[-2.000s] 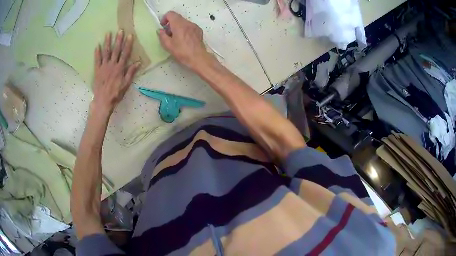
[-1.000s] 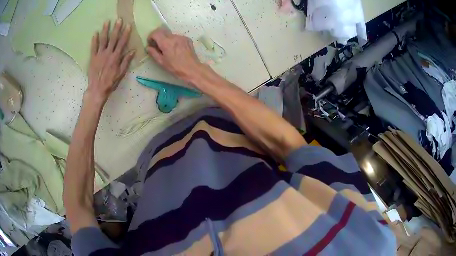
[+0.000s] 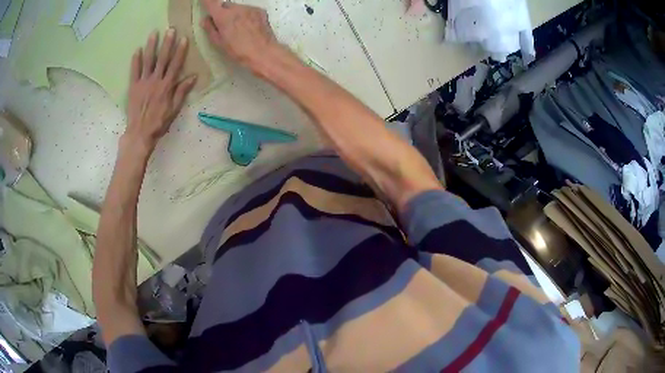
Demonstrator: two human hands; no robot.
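The pale green fabric lay [image 3: 102,55] is at the top left of the view. A curved tan strip [image 3: 200,64] lies along its right part. My left hand [image 3: 157,91] rests flat on the lay beside the strip, fingers spread, holding nothing. My right hand [image 3: 237,30] is at the lay's right edge near the top of the picture, fingers bent; whether it pinches anything cannot be told. The teal hold-down press [image 3: 244,140] lies on the table below my hands, untouched.
The off-white table [image 3: 364,40] has a dark joint line. A white bundle [image 3: 488,29] and black scissor handles [image 3: 435,6] are at upper right. Green offcuts [image 3: 51,240] lie at left. Brown cardboard [image 3: 598,248] and dark fabric lie beyond the table's right edge.
My right hand has moved along the lay's edge, first towards me, then up and away. A small pale scrap seen to its right is now mostly hidden. My left hand stays nearly in place.
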